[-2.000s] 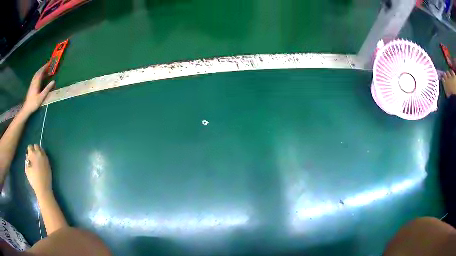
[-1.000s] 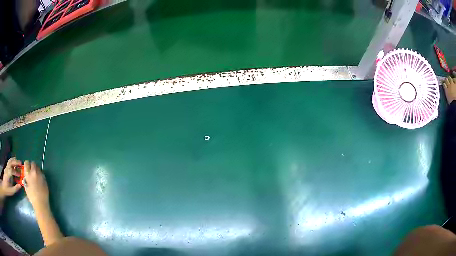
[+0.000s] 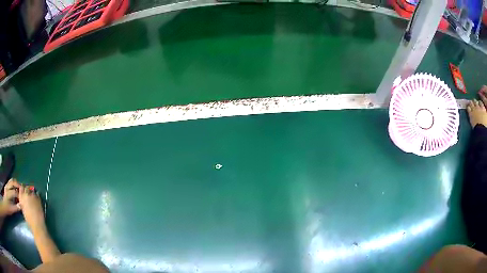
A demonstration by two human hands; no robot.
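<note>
Neither of my hands is in view. Blurred rounded shapes of bare skin or cloth show at the bottom left and bottom right edges; I cannot tell which body parts they are. In front of me lies the glossy green bench surface [image 3: 256, 208]. A small pale ring [image 3: 218, 166] lies loose near its middle. An orange unit [image 3: 457, 78] lies on the green strip beyond the rail at the far right.
A worn whitish rail [image 3: 224, 109] crosses the view. A pink fan [image 3: 424, 118] stands by the grey-white post [image 3: 411, 53]. Another person's hands [image 3: 24, 200] hold something small with an orange-red part at the left. Another hand [image 3: 477, 112] is at the right. A red tray [image 3: 88, 21] is far left.
The view has tilted up, so the rail, ring and fan sit lower. The neighbour's far left hand has come back from an orange unit on the strip to their other hand.
</note>
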